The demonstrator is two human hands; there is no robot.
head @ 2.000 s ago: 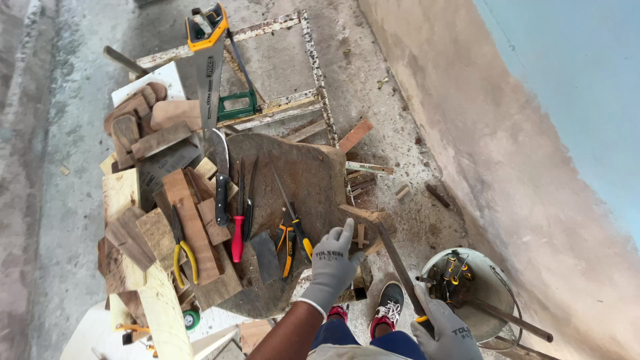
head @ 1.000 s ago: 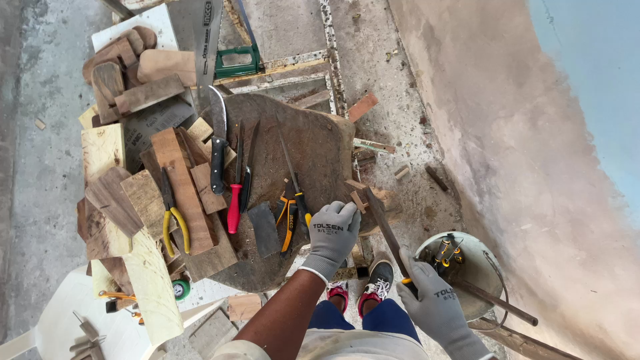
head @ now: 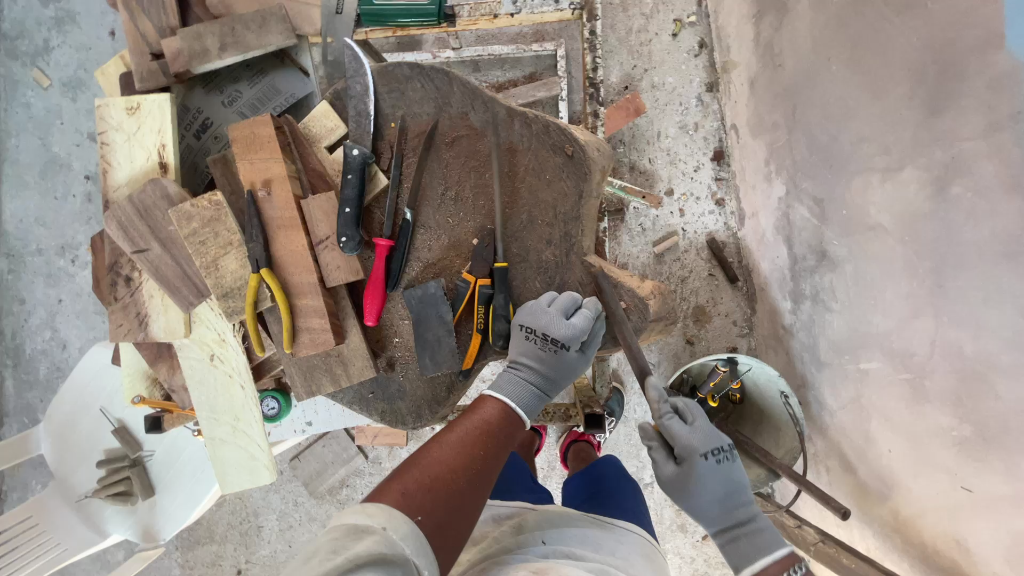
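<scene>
My left hand (head: 554,340), in a grey coated work glove, is closed at the right edge of a thick wooden slab (head: 432,184). It holds a small wooden piece (head: 598,268), mostly hidden by the fingers. My right hand (head: 694,456), gloved alike, grips the lower end of a long flat file (head: 622,324), whose blade lies against that piece. Left of my left hand lie a round file with a black and yellow handle (head: 499,308), orange-handled pliers (head: 478,308) and a dark abrasive sheet (head: 432,326). Farther left are a red-handled file (head: 378,280), a slim knife (head: 402,248) and a black-handled knife (head: 353,188).
Wood offcuts (head: 280,232) pile up at the left, with yellow-handled long-nose pliers (head: 266,296) on them. A white plastic chair (head: 72,400) stands lower left. A bucket (head: 792,416) holding tools is by my right hand. A wall (head: 872,240) rises at the right.
The view has shifted lower and closer. Both hands keep hold of the piece and the file, and the file's angle across the piece has changed a little.
</scene>
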